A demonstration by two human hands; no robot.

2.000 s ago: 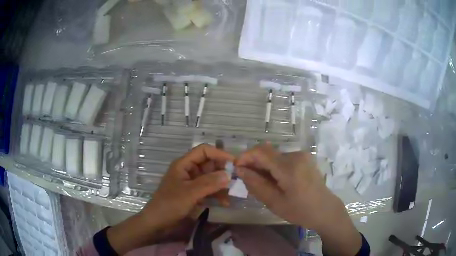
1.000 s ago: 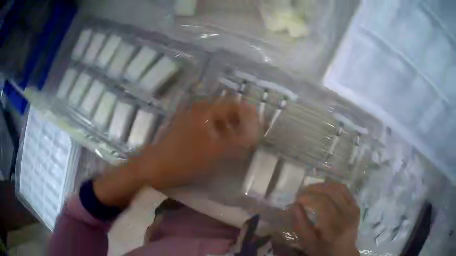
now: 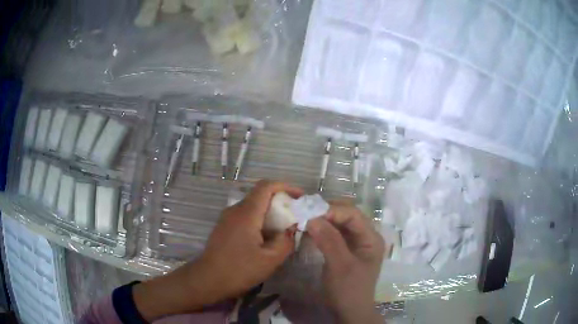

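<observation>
My left hand (image 3: 237, 243) holds a white block (image 3: 279, 213) at the front edge of the ribbed tray (image 3: 279, 152). My right hand (image 3: 348, 247) pinches a small white piece (image 3: 308, 211), perhaps backing paper, against the block's right end. Fingers hide part of both. Several stemmed parts (image 3: 224, 150) with white crosspieces lie in the ribbed tray behind my hands. Another white block (image 3: 236, 195) shows partly behind my left hand.
The block tray (image 3: 144, 183) at left holds two rows of white blocks. White scraps (image 3: 421, 209) lie right of the ribbed tray, beside a dark flat object (image 3: 496, 247). A large white pocket tray (image 3: 405, 114) is at back right; cream pieces (image 3: 236, 31) lie at the back.
My left hand has come back from over the trays and now holds a block. My right hand has moved in to meet it with a white piece. The camera view has turned back.
</observation>
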